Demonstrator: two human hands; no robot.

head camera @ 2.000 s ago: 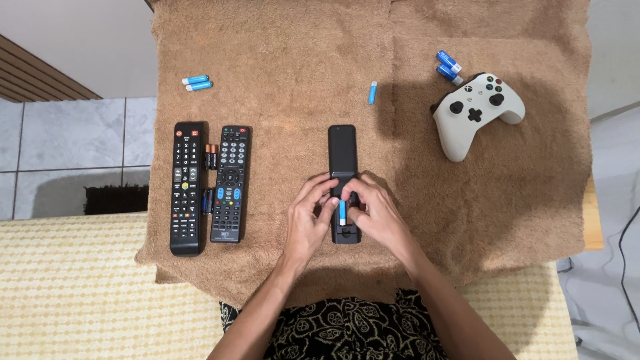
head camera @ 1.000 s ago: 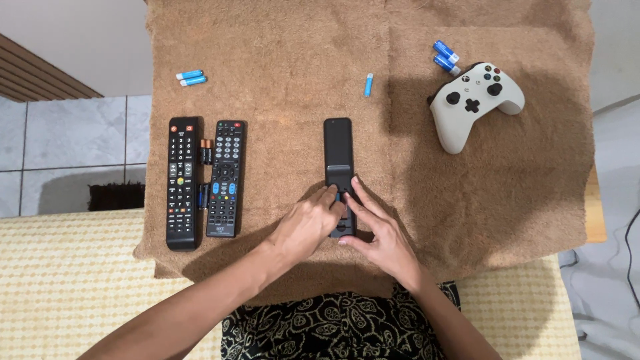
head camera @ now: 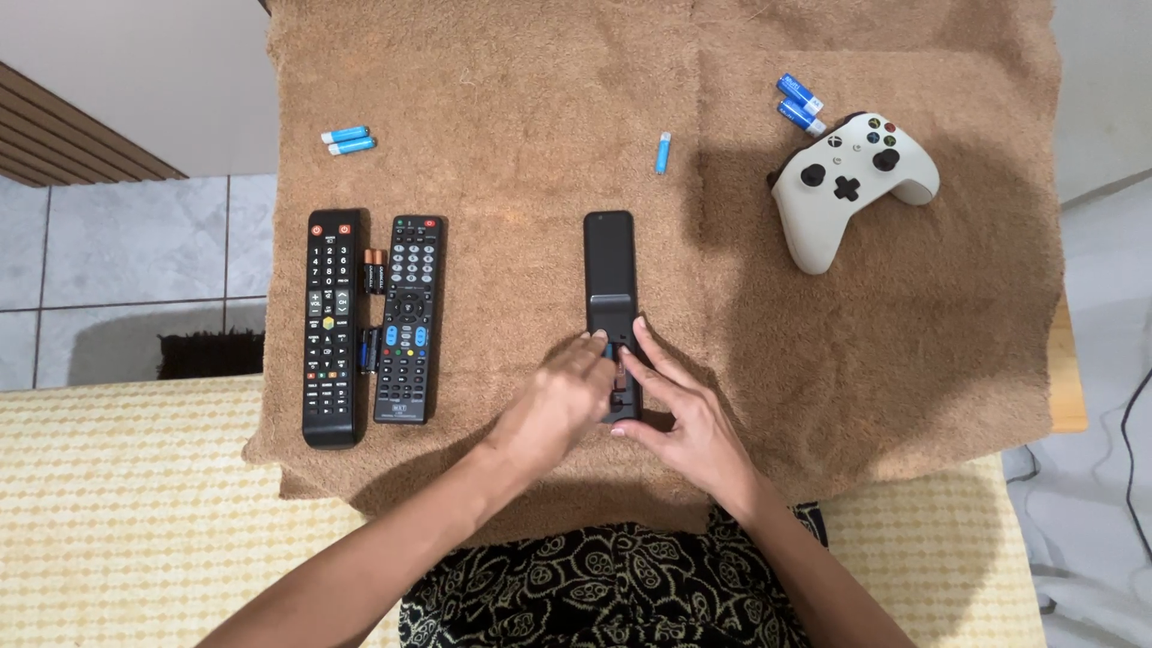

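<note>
A black remote control (head camera: 610,261) lies face down on the brown towel, its battery compartment uncovered at the near end. My left hand (head camera: 562,400) bends over that compartment, fingertips at a light-blue battery (head camera: 609,352) that is mostly hidden. With thumb and fingers, my right hand (head camera: 688,414) steadies the remote along its right side and near end. Another light-blue battery (head camera: 662,153) lies alone beyond the remote.
Two button remotes (head camera: 331,328) (head camera: 409,319) lie at left, copper-topped batteries (head camera: 374,271) and dark-blue batteries (head camera: 369,349) between them. Two light-blue batteries (head camera: 351,140) sit beyond. At right are a white game controller (head camera: 846,184) and two blue batteries (head camera: 799,103) on the towel (head camera: 531,72).
The light-blue battery seen between my hands two seconds ago is now mostly hidden at the compartment. My left hand has moved over the compartment; my right fingers have spread along the remote's side.
</note>
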